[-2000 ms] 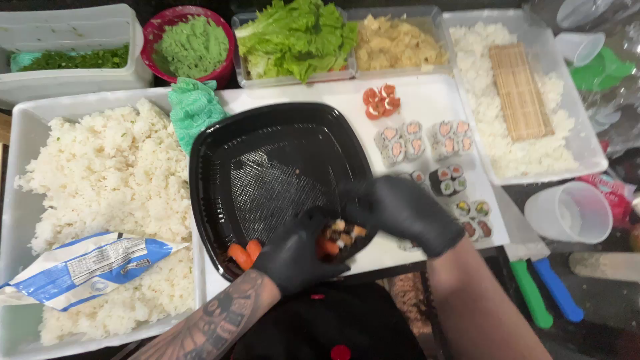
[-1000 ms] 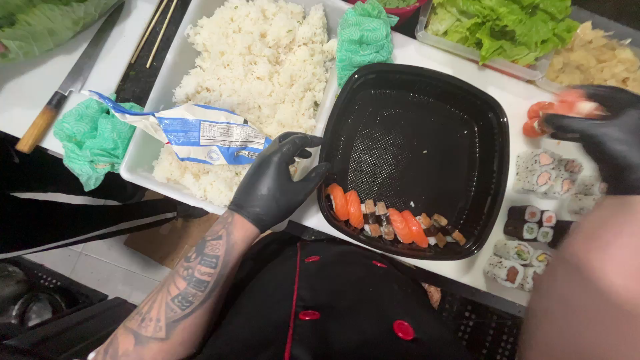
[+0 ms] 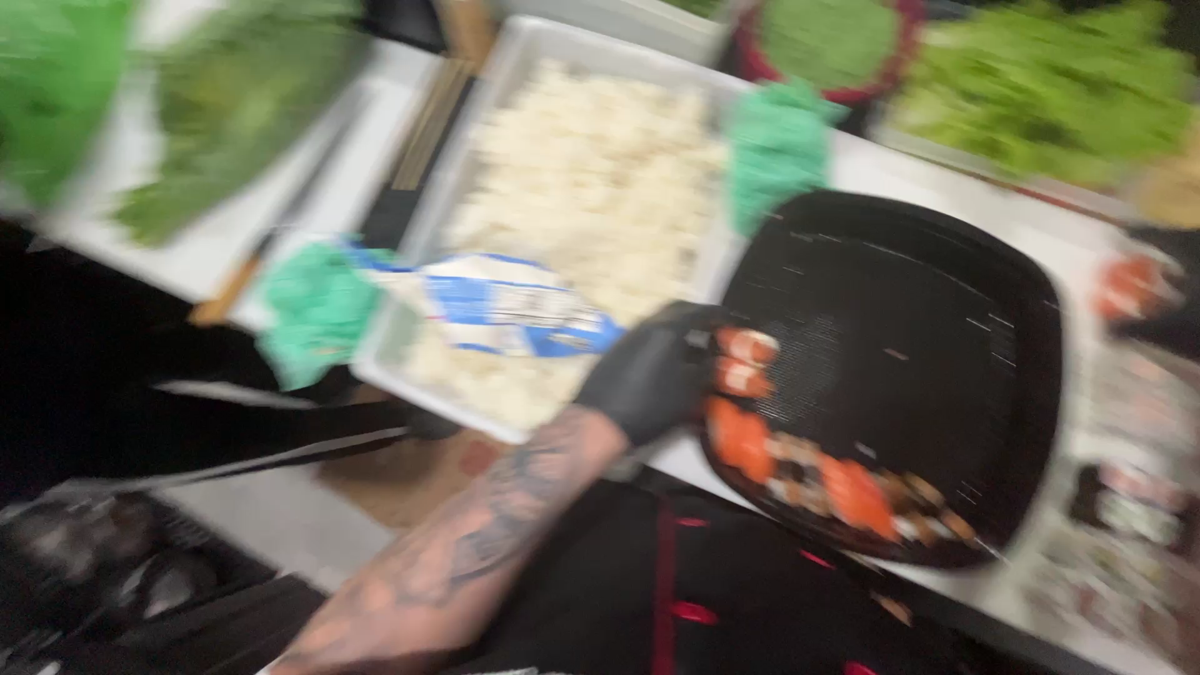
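Observation:
My left hand [image 3: 656, 370], in a black glove, is at the left rim of a black plastic tray [image 3: 900, 309], its fingers against small orange-and-white sushi pieces [image 3: 747, 361]. Below them, orange sushi pieces [image 3: 858, 495] and brown-and-white ones [image 3: 797, 473] line the tray's lower edge. At the right frame edge, my right hand [image 3: 1162, 305], also black-gloved and partly cut off, has orange-and-white pieces [image 3: 1130, 286] at its fingers. Blur hides whether it grips them.
A white tub [image 3: 427, 239] of rice holds a blue-and-white packet [image 3: 516, 305]. Green cloths [image 3: 783, 150] lie beside it. A knife [image 3: 281, 216] rests on the left board, near leafy greens [image 3: 244, 103]. Lettuce [image 3: 1041, 94] is at the upper right, sushi rolls [image 3: 1130, 502] at the right.
My left hand has moved from beside the black tray to its left rim. Small orange-and-white pieces now lie there, where none showed one second ago. The view has shifted.

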